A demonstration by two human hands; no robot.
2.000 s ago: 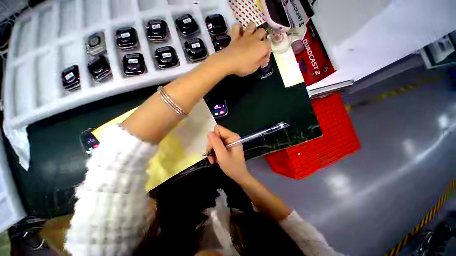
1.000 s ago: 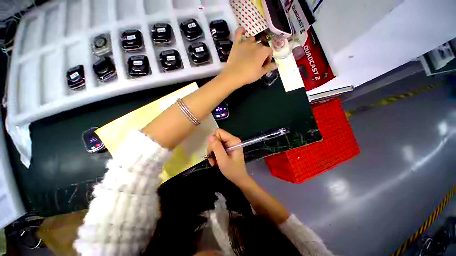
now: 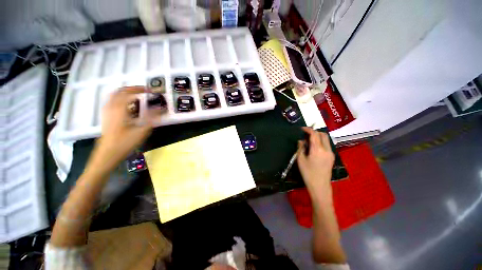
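My left hand is blurred over the front left of the white watch tray, at the watches there; whether it grips one cannot be told. Black watches stand in two rows of the tray, such as this one. My right hand holds a clear pen at the mat's right side. A yellowish paper sheet lies on the dark green mat. A lit watch is at its right, another lit watch at its left, and a dark watch near the tray's right end.
An empty white tray is at the far left. White cables lie behind it. A dotted sheet, a phone-like device and a red box are at the right. A red basket is below the bench's right edge.
The view has shifted. My left hand has moved from the tray's right end to its front left. My right hand has moved right, off the paper, with the pen.
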